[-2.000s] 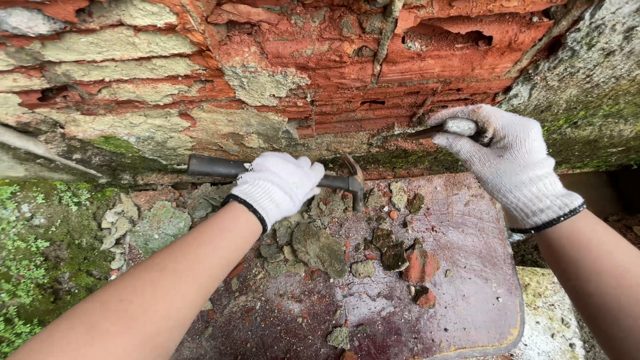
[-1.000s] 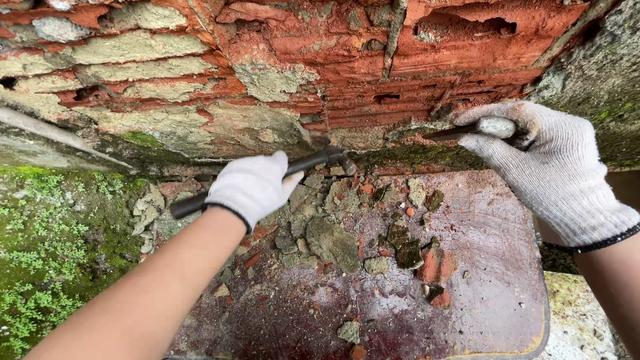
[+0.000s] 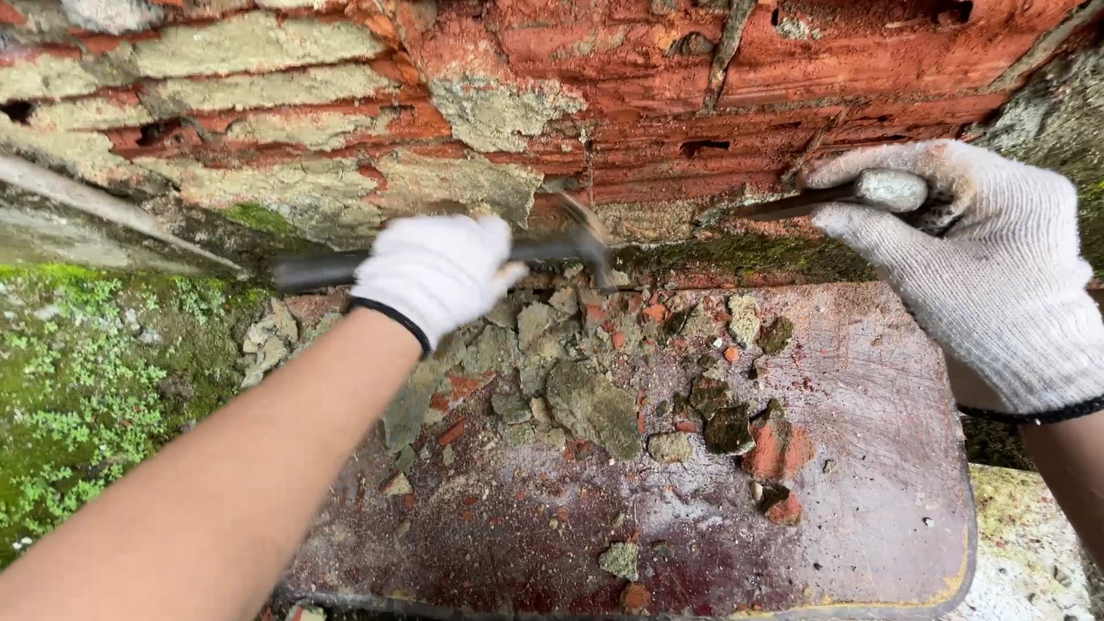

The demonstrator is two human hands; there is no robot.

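Note:
My left hand (image 3: pixel 435 276), in a white knit glove with a black cuff, grips the dark handle of a claw hammer (image 3: pixel 591 246); hand and hammer are blurred. The hammer's head is at the foot of the red brick wall (image 3: pixel 638 103), left of the chisel. In a matching glove, my right hand (image 3: pixel 992 250) holds a metal chisel (image 3: pixel 798 205) between thumb and fingers. The chisel points left, its tip close to the mortar (image 3: pixel 716 211) low on the wall; whether it touches is unclear. Patches of grey plaster (image 3: pixel 500 108) cling to the brick.
Below the wall lies a worn dark red board (image 3: pixel 828 535) with plaster flakes (image 3: pixel 595 405) and brick fragments (image 3: pixel 776 448) on it. Mossy ground with small green plants (image 3: pixel 95 388) is at the left. A rough mossy wall (image 3: pixel 1061 129) stands at the right, above pale concrete (image 3: pixel 1026 535).
The hammer head, up against the wall with its handle slanted one second ago, now has its handle nearly level. My right hand keeps the chisel low along the wall.

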